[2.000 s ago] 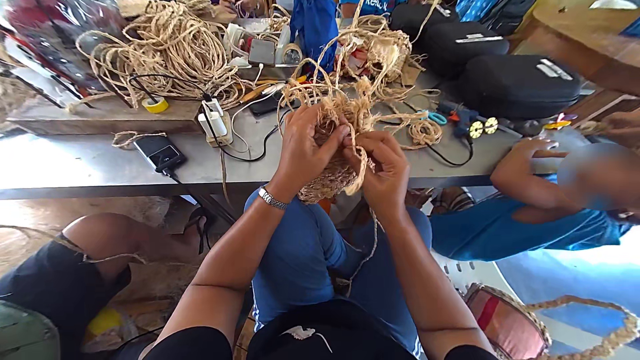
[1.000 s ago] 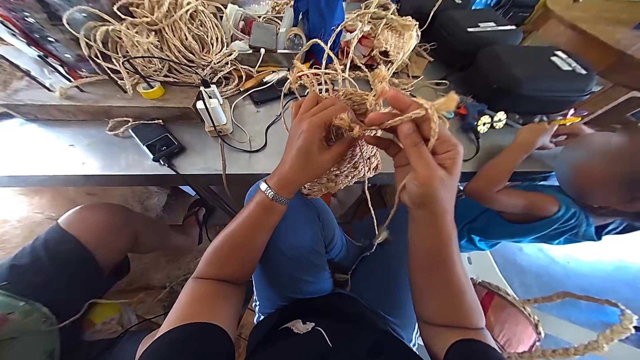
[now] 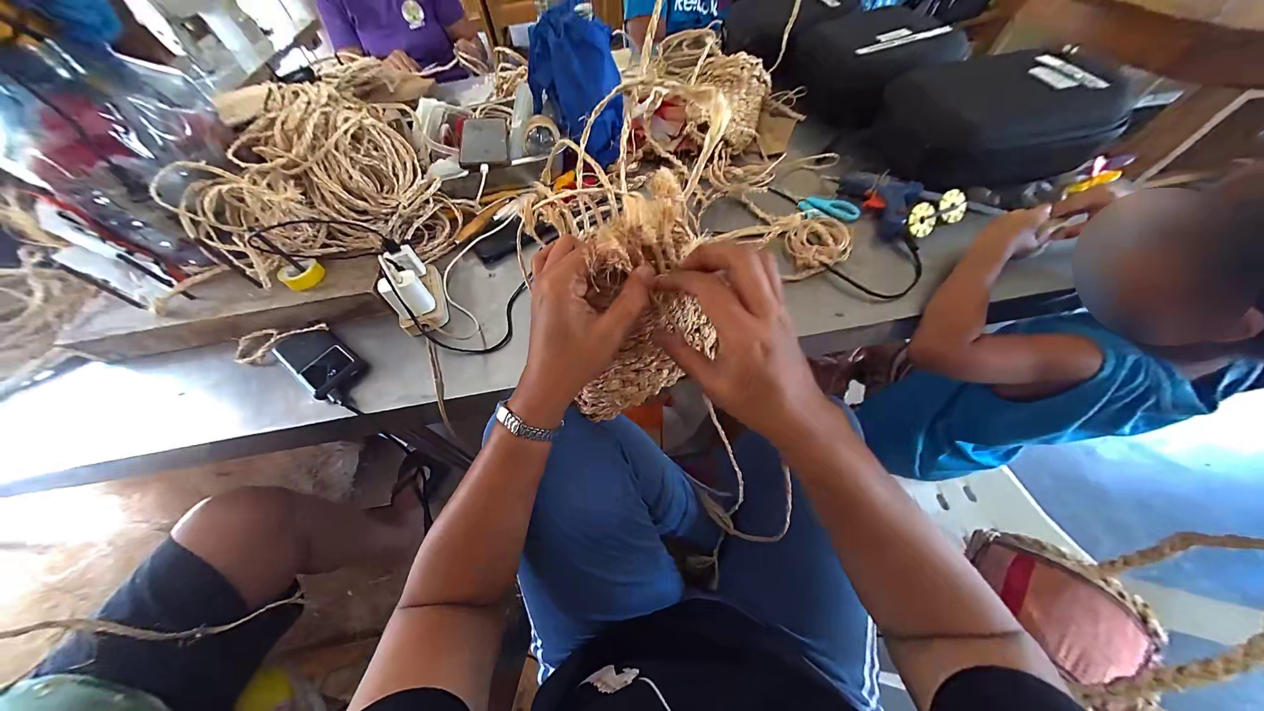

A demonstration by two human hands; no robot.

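A small woven piece of natural fibre cord (image 3: 632, 370) is held above my lap at the table's front edge. Loose cord ends stick up from its top. My left hand (image 3: 583, 316) grips its left side near the upper rim, thumb pressed against the fibre. On the right side, my right hand (image 3: 736, 321) has its fingertips at the rim, close to the left thumb. Whether it pinches a single strand cannot be made out. A thin cord (image 3: 736, 484) hangs from the piece and loops over my lap.
Coiled fibre cord (image 3: 336, 168), a white plug adapter (image 3: 405, 291), a black device (image 3: 321, 363), teal-handled scissors (image 3: 829, 207), a glue gun (image 3: 894, 202) and black cases (image 3: 1002, 114) lie on the metal table (image 3: 405, 380). People sit at left, right and behind; a lined woven bag (image 3: 1071, 602) is at lower right.
One second ago my right hand was raised to the right with a thick cord end; it is now lower, back at the woven piece near my left hand.
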